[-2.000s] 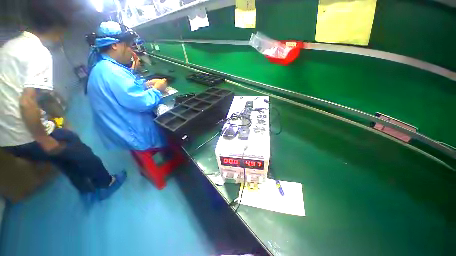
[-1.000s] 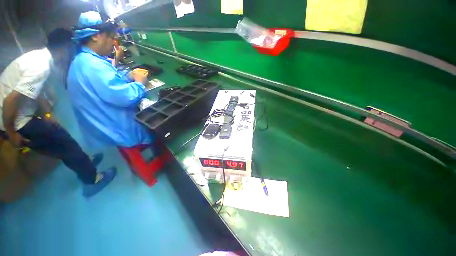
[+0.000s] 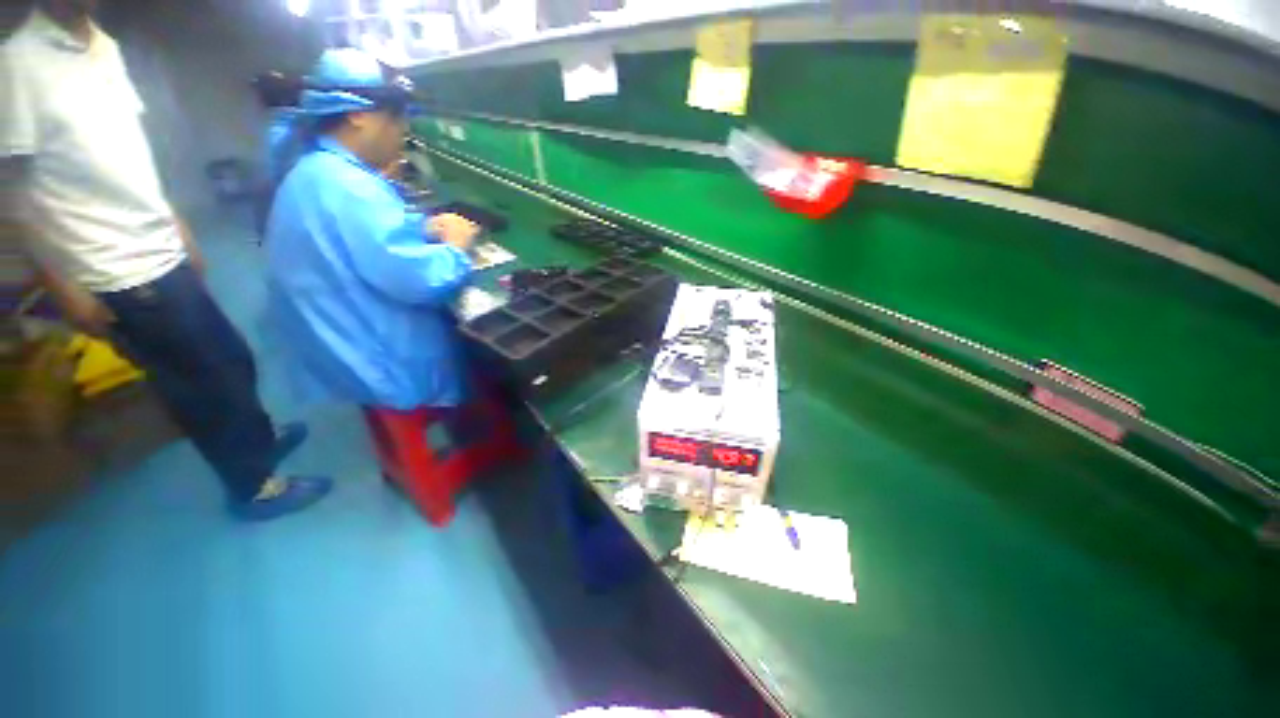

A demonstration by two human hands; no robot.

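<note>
Neither of my hands can be made out; only a small pink-white patch shows at the bottom edge. A white power supply (image 3: 716, 393) with red number displays stands on the green bench (image 3: 969, 561). Black cables and dark lumps (image 3: 695, 358) lie on its top. A white record sheet (image 3: 821, 564) lies in front of it with a blue pen (image 3: 790, 529) on it. A black compartment tray (image 3: 562, 312) lies behind the supply, its pockets looking empty.
A worker in a blue coat (image 3: 358, 274) sits on a red stool (image 3: 442, 463) at the bench's left side. A person in a white shirt (image 3: 105, 168) stands in the aisle. A red bin (image 3: 814, 187), yellow notices (image 3: 978, 98) and a pink holder (image 3: 1085, 398) are at the back.
The camera view has shifted, so the supply and tray appear farther right and lower than one second ago. The white-shirted person has straightened up from bending.
</note>
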